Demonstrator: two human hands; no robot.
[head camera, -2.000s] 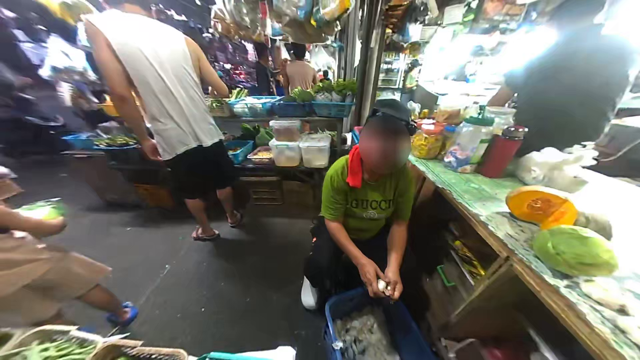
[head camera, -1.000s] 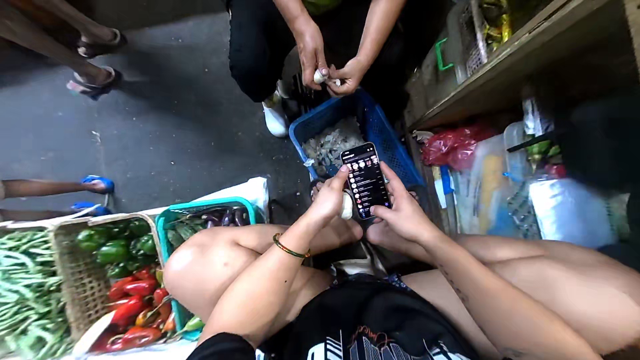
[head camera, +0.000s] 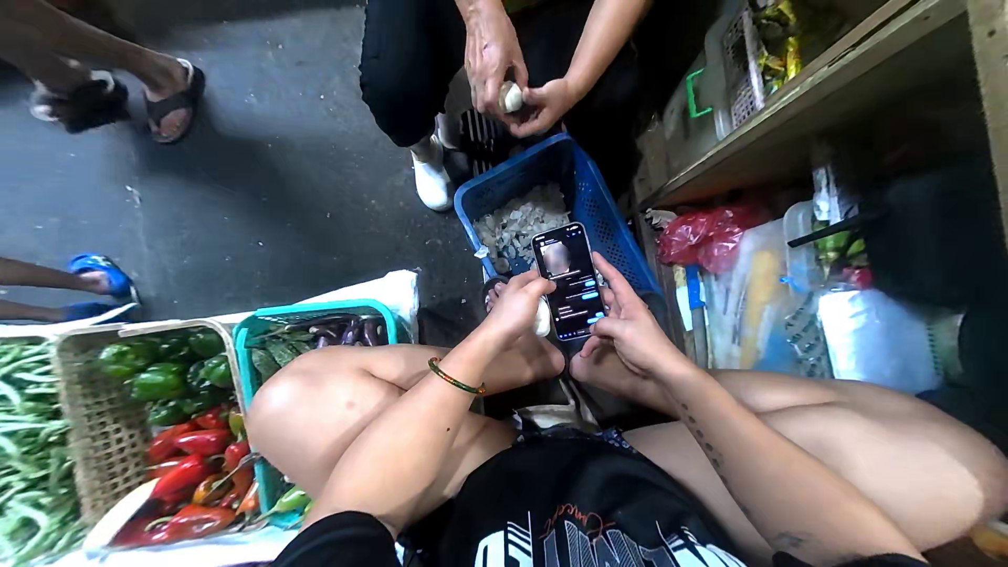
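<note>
A smartphone (head camera: 568, 287) with a dark, lit screen is held over my lap. My left hand (head camera: 520, 307) grips its left edge, thumb on the screen side, with a white rounded thing at the palm that I cannot name. My right hand (head camera: 626, 319) supports the phone's right edge, fingers bent around it. Just beyond the phone stands a blue plastic basket (head camera: 594, 189) holding pale, thin scraps (head camera: 528, 216). Above that basket, a person opposite holds a small whitish bulb, perhaps garlic (head camera: 512, 98), between both hands.
At left are baskets of green beans (head camera: 31, 441), green bell peppers (head camera: 161, 378) and red peppers (head camera: 185, 472), beside a teal basket (head camera: 246, 378) with eggplants. A wooden shelf (head camera: 819, 102) and plastic bags (head camera: 709, 236) are at right. Other people's sandalled feet (head camera: 169, 102) stand on the floor.
The view has swung down from the stall to my lap since the oldest frame. The phone's screen shows a different page than one second ago. The person opposite still handles a whitish piece.
</note>
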